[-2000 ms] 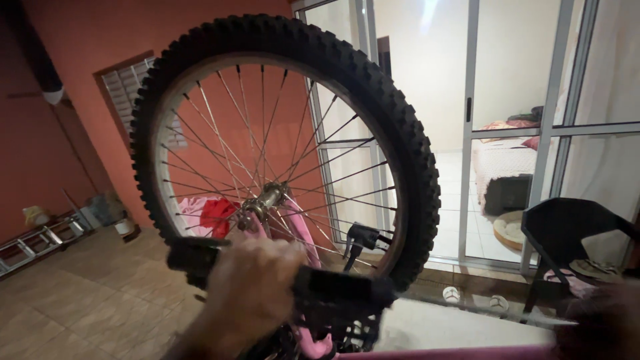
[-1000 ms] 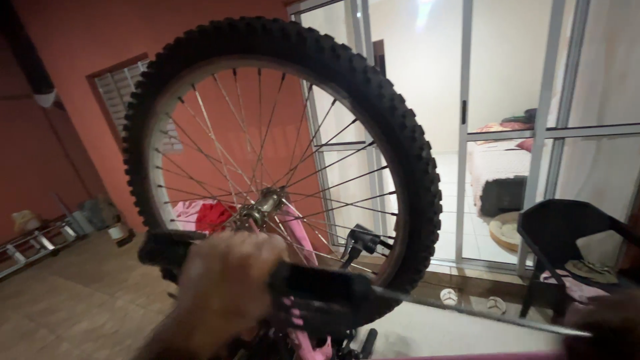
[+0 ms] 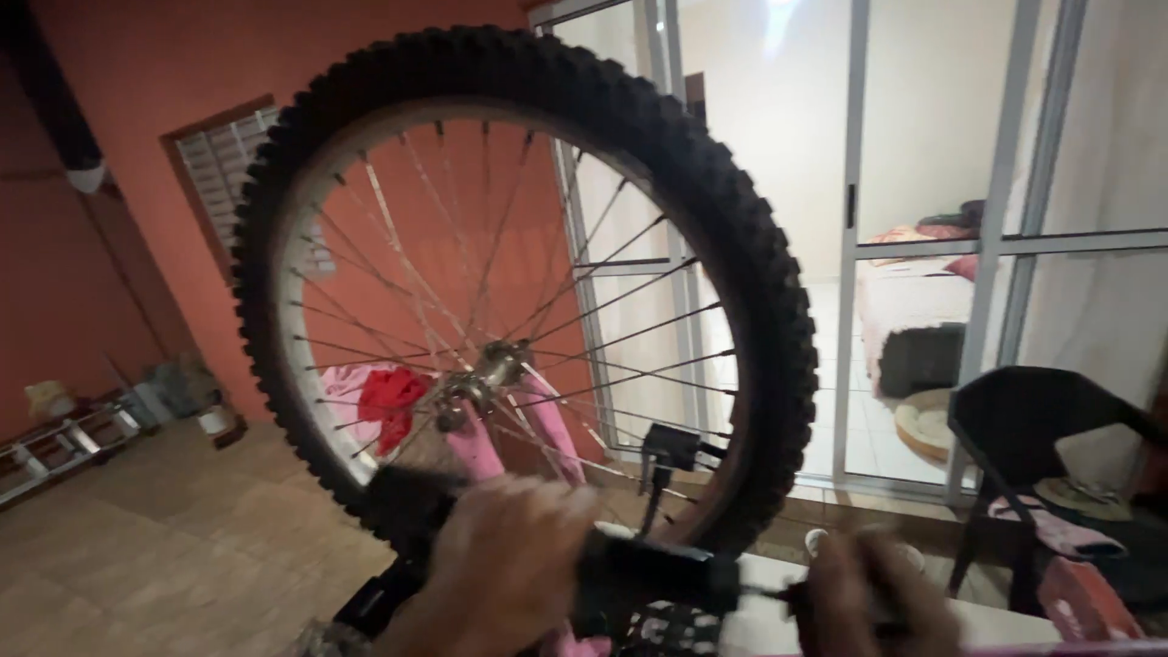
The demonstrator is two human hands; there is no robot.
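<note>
A bicycle wheel (image 3: 794,365) with a knobby black tyre stands upright, its hub (image 3: 497,365) held between pink fork legs (image 3: 552,424). My left hand (image 3: 511,557) is closed around the black barrel of a hand pump (image 3: 662,570), low in front of the wheel. A thin rod runs from the barrel's right end to my right hand (image 3: 876,593), which is blurred and closed around the dark pump handle. A black pump head (image 3: 671,447) sits at the inner side of the rim, at the lower right, with a hose or stem running down from it. The hose's lower end is hidden.
A black plastic chair (image 3: 1013,401) with cloths on it stands at the right, before a glass sliding door (image 3: 853,365). Pink and red cloths (image 3: 392,401) lie behind the wheel. A metal ladder (image 3: 82,443) lies by the orange wall at the left. A white surface (image 3: 995,625) is below my right hand.
My right hand has moved left from the frame's edge toward the pump barrel, and less of the rod shows than one second ago. My left hand still grips the barrel.
</note>
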